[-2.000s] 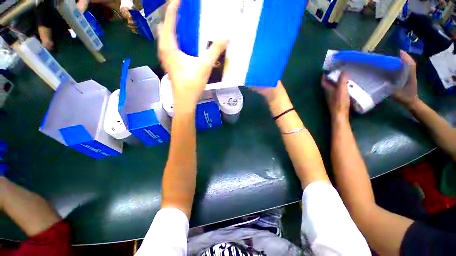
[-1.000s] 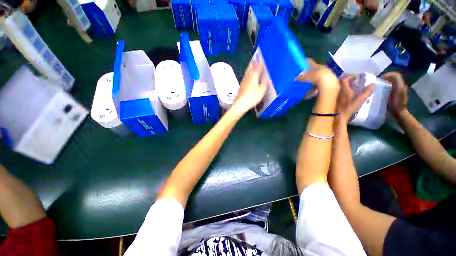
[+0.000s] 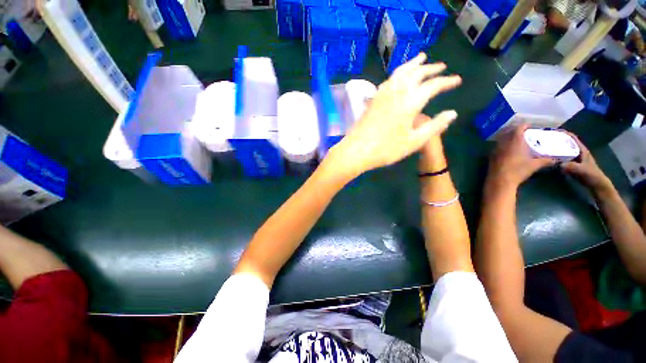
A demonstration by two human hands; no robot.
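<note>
My left hand (image 3: 397, 117) is open and empty, fingers spread, above the right end of a row of cartons. My right hand is mostly hidden behind it; only its wrist and a small part show. Two blue-and-white cartons stand open, one at the left (image 3: 170, 157) and one in the middle (image 3: 256, 152). A third open carton (image 3: 329, 113) is blurred and partly covered by my left hand. White rounded devices stand upright between and beside them, at the left end (image 3: 120, 147), between cartons (image 3: 216, 117), (image 3: 297, 127), and near my fingers (image 3: 360, 96).
Closed blue cartons (image 3: 338, 39) are stacked at the far side. At right, another person's hands hold a white device (image 3: 552, 144) near an open carton (image 3: 535, 96). A carton (image 3: 28, 177) and a person's red sleeve (image 3: 49, 308) are at left. Rack posts (image 3: 85, 53) stand beyond.
The blue carton is no longer seen held between my hands. My left hand has risen and spread open. A third open carton now shows in the row. The neighbour's device has been turned.
</note>
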